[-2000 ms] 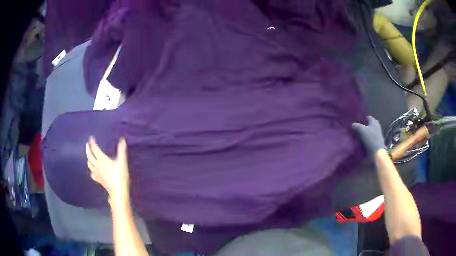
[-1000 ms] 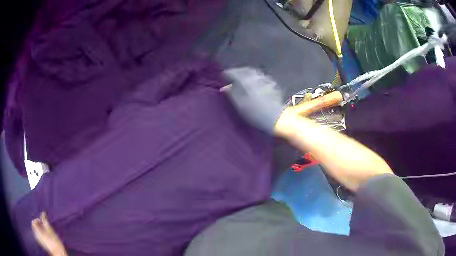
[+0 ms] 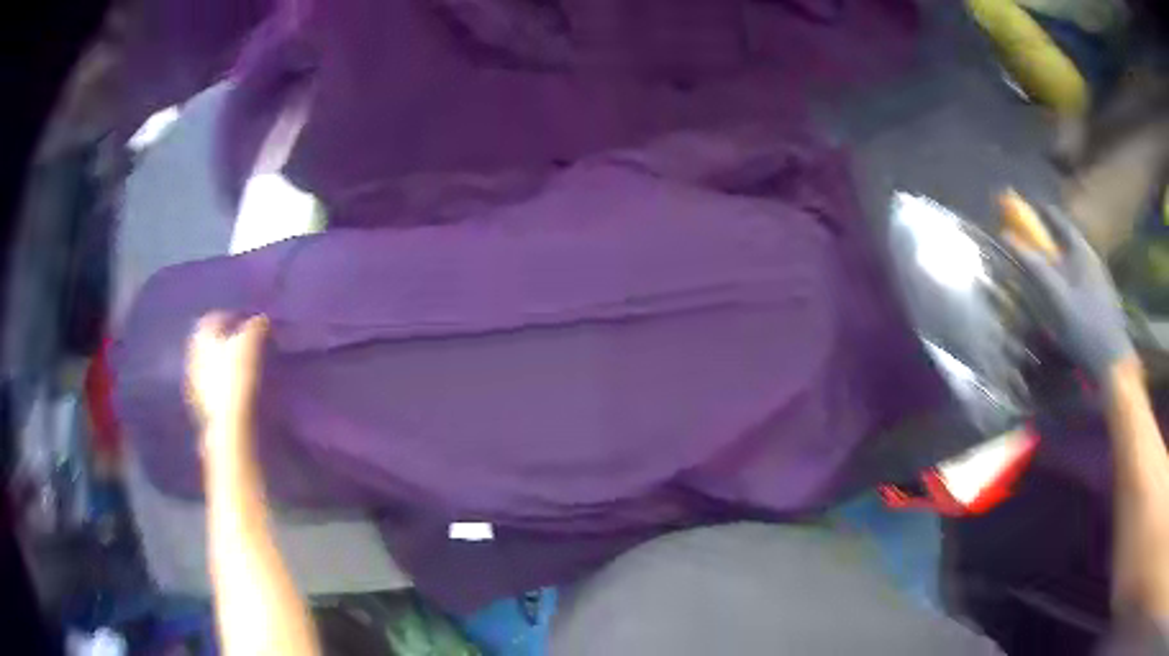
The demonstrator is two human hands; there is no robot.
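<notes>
The dark purple garment (image 3: 551,372) lies over the padded form, with a long seam or fold running left to right. The bare rounded end of the form (image 3: 167,372) shows at the left. My bare left hand (image 3: 228,352) is at the garment's left end, fingers curled; whether it pinches cloth is hard to see. My gloved right hand (image 3: 1070,282) is around the orange-brown handle of the steam iron (image 3: 955,288) at the right. The iron is blurred, its shiny rim beside the garment's right edge.
More purple cloth is bunched at the far side. A white label (image 3: 471,531) shows at the near edge. A red and white piece (image 3: 981,474) is at the near right table edge. A yellow tube-like thing (image 3: 1032,54) is at the far right. The grey table cover (image 3: 173,192) shows at left.
My right hand has left the garment and taken hold of the iron's handle. The garment's top layer lies flatter, with one long line. The view has swung back left.
</notes>
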